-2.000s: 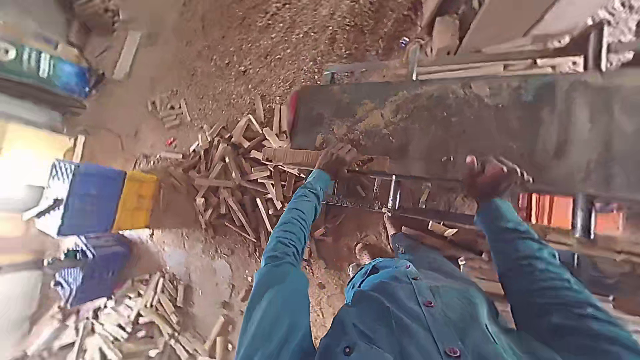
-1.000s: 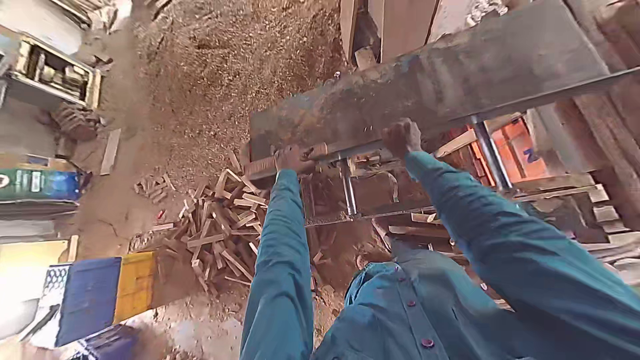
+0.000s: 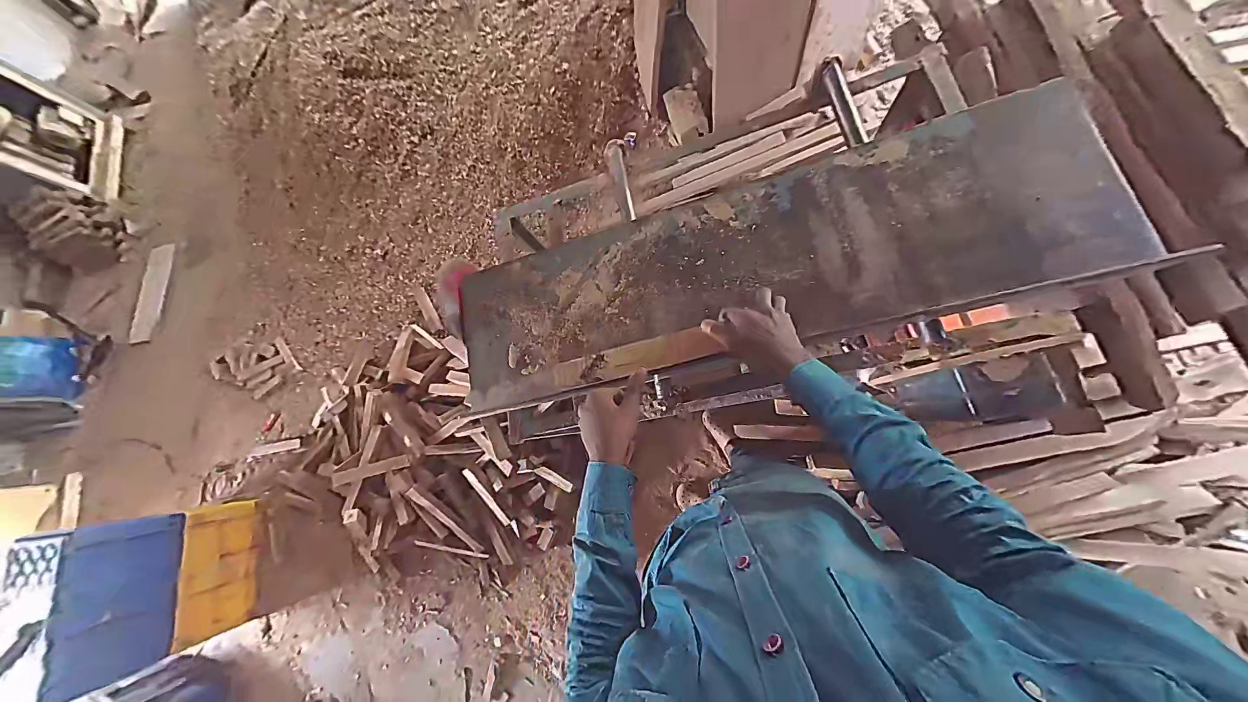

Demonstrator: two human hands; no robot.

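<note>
A narrow wooden strip [image 3: 639, 356] lies along the near edge of a long dark metal machine table [image 3: 829, 234], towards its left end. My right hand [image 3: 760, 331] rests over the strip's right end, with its fingers spread on the table top. At the near edge, my left hand [image 3: 611, 421] has its thumb and fingers up against the table beside the strip; whether it grips the strip cannot be told. Wood chips and dust are scattered on the table top around the strip. Metal rods and fittings [image 3: 660, 390] show below the near edge.
Offcuts [image 3: 409, 468] are piled on the floor left of the table. Wood shavings [image 3: 409, 127] cover the ground beyond. Stacked boards [image 3: 1121, 487] lie at the right, more strips [image 3: 746, 161] behind the table. Blue and yellow containers [image 3: 219, 570] stand at the lower left.
The wooden strip stuck out past the table's left end beside my left hand; now it lies on the table. My right hand has moved left to the strip. The view has shifted.
</note>
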